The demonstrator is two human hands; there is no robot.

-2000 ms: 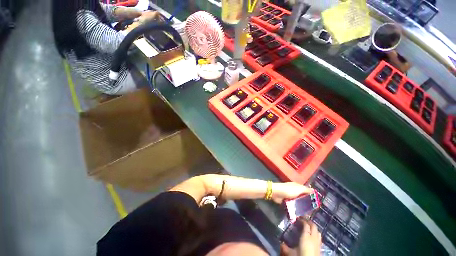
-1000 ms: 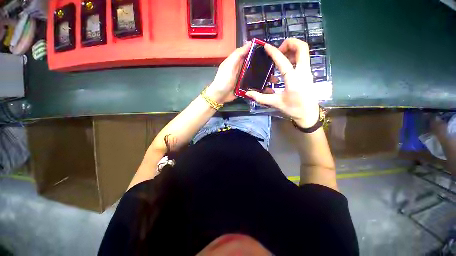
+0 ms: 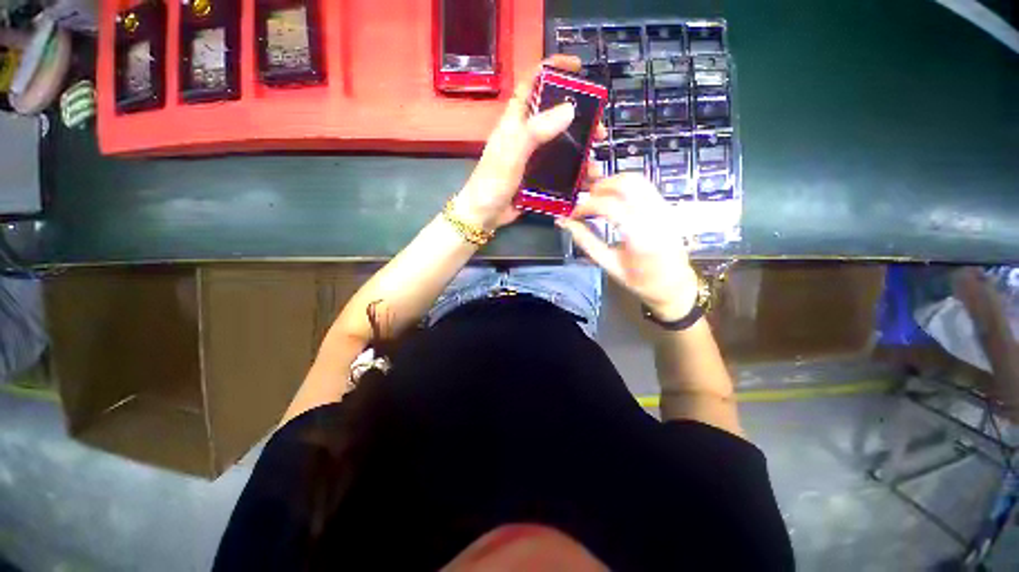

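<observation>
A red-edged mobile phone (image 3: 559,162) stands tilted in my left hand (image 3: 508,151), its dark screen face toward me and my left thumb on the upper part of the face. My right hand (image 3: 635,240) is at the phone's lower right corner, with thumb and fingertips close together there. Whether they pinch a film or only touch the phone edge is too small to tell. The clear parts tray (image 3: 726,168) with rows of dark parts lies just behind and right of my hands.
The red foam tray (image 3: 386,112) lies at the back left, holding three phones with silvery rectangles and one dark-screened phone. Open cardboard boxes (image 3: 134,358) stand below the dark-green bench (image 3: 860,168). A metal frame is on the floor at the right.
My left thumb has moved onto the phone's face, and the phone is more upright. My right hand has moved from the phone's right side down to its lower corner.
</observation>
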